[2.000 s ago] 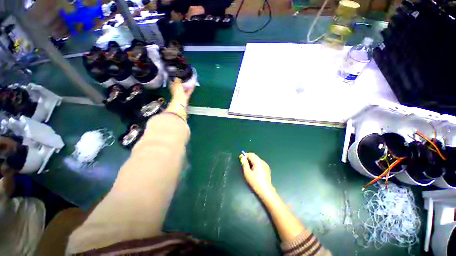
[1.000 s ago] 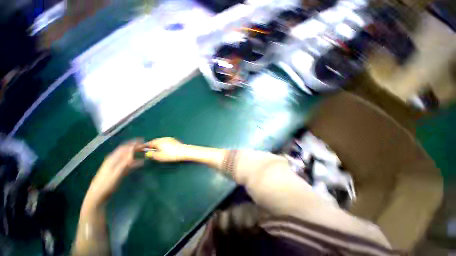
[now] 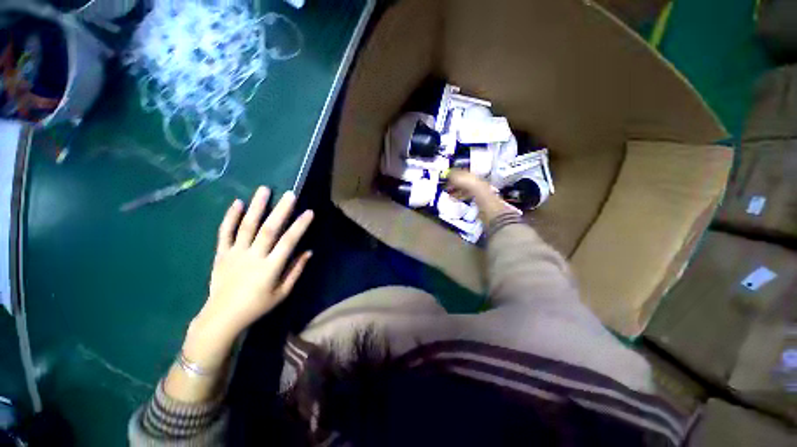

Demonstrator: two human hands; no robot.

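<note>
My right hand [image 3: 473,191] reaches down into an open brown cardboard box [image 3: 542,61], at the white camera housings [image 3: 483,131] with black round openings that lie jumbled inside. A small yellow spot shows at its fingertips. The fingers are small and partly blurred against the housings, so I cannot tell whether they grip one. My left hand [image 3: 252,264] is spread, palm down and empty, at the edge of the green bench [image 3: 114,262].
A tangled heap of thin white strands [image 3: 199,70] lies on the bench. A slim rod-like tool [image 3: 161,194] lies below it. A white housing [image 3: 80,65] with orange wires stands at the upper left. Closed cartons [image 3: 758,253] stand on the right.
The view has swung right and down to the box. My hands have parted: the right has gone into the box, and the left has opened out at the bench edge.
</note>
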